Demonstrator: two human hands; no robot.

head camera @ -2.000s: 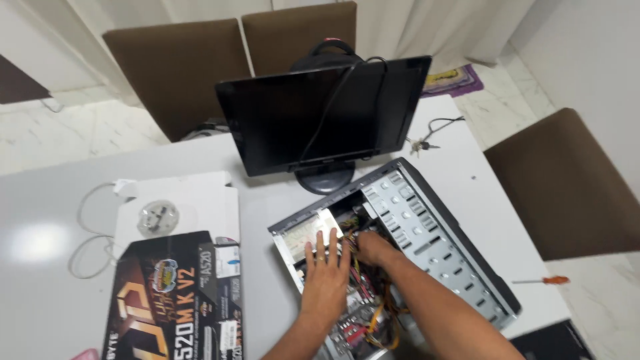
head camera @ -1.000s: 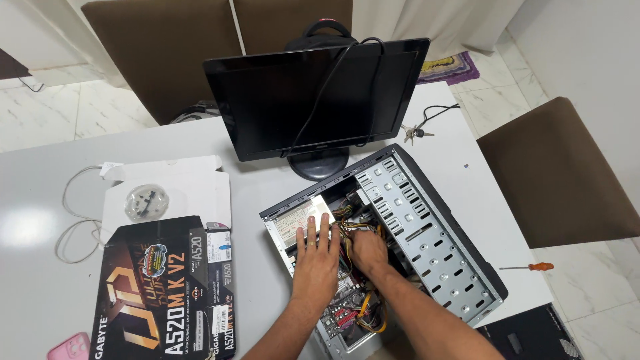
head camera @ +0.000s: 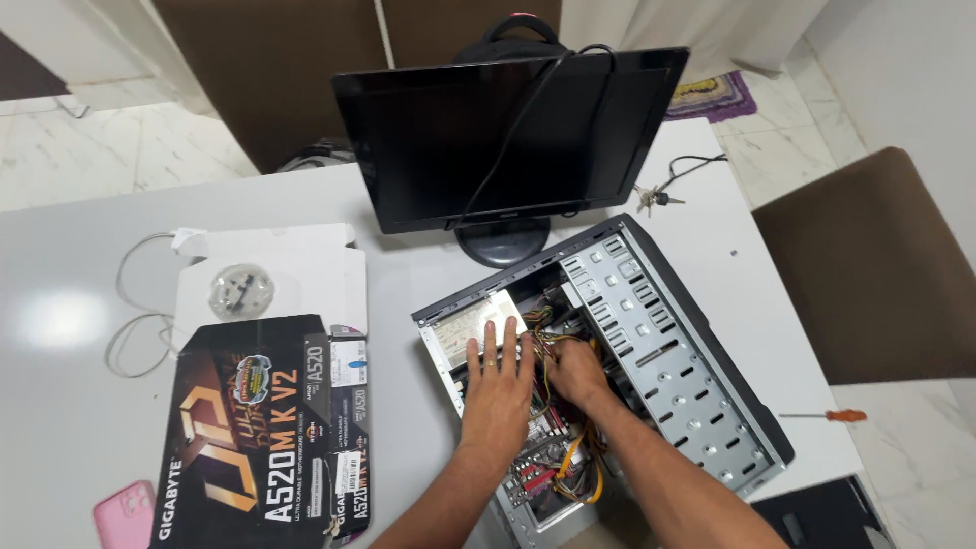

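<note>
An open desktop computer case [head camera: 671,366] lies on its side on the white table. My left hand [head camera: 499,381] is spread flat, its fingertips over the lower edge of the metal power supply unit [head camera: 465,328]. Just right of it, my right hand [head camera: 576,370] reaches into the bundle of coloured power cables [head camera: 543,316], fingers bent; whether they grip a cable is hidden. Below the hands are the motherboard with red slots [head camera: 537,482] and a loop of yellow cables [head camera: 595,484]. The perforated metal drive bay panel is to the right.
A monitor [head camera: 511,145] stands behind the case. Left are a Gigabyte motherboard box [head camera: 236,435], a white carton [head camera: 313,267], a round container of small parts [head camera: 242,291] and a pink phone case [head camera: 124,515]. Keys [head camera: 656,198] and an orange-handled screwdriver [head camera: 845,415] lie right.
Both hands stay in the same area of the case, the left over the power supply and the right among the cables. The view has shifted slightly.
</note>
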